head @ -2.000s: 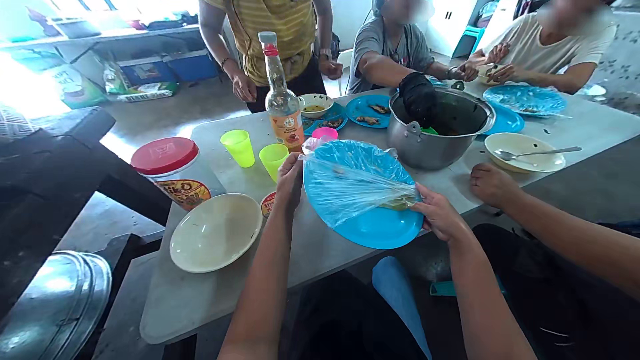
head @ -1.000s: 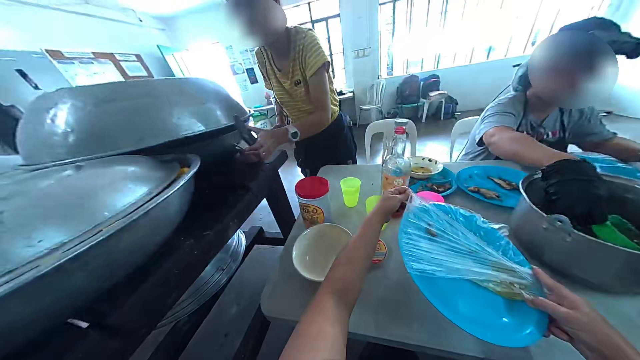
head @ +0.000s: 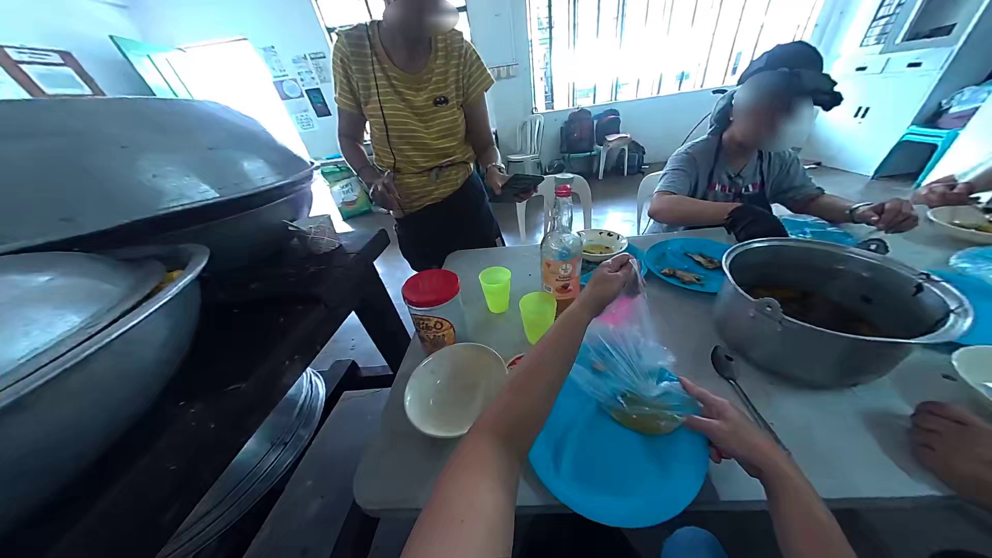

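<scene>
My left hand (head: 608,283) grips the gathered top of a clear plastic bag (head: 632,341) and holds it upright. Yellowish food lies in the bag's bottom, over a blue plastic plate (head: 620,473). My right hand (head: 725,426) is at the bag's lower right corner and the plate's right rim; its fingertips touch the bag, and its hold on the plate is partly hidden. A glass bottle with a red cap (head: 561,260) and two lime-green cups (head: 495,289) stand beyond my left forearm. To its left lies a cream bowl (head: 456,390).
A large metal pot (head: 837,356) stands at the right, with a metal spoon (head: 748,395) beside it. A red-lidded jar (head: 432,310) is at the left. Large covered pans (head: 101,325) rest on a dark stand. Two people are across the table; another person's hand lies at the right edge.
My left hand has lifted the bag's top, so the bag now stands upright instead of stretched across the plate. The person in yellow has turned from the pans and holds a dark phone-like object.
</scene>
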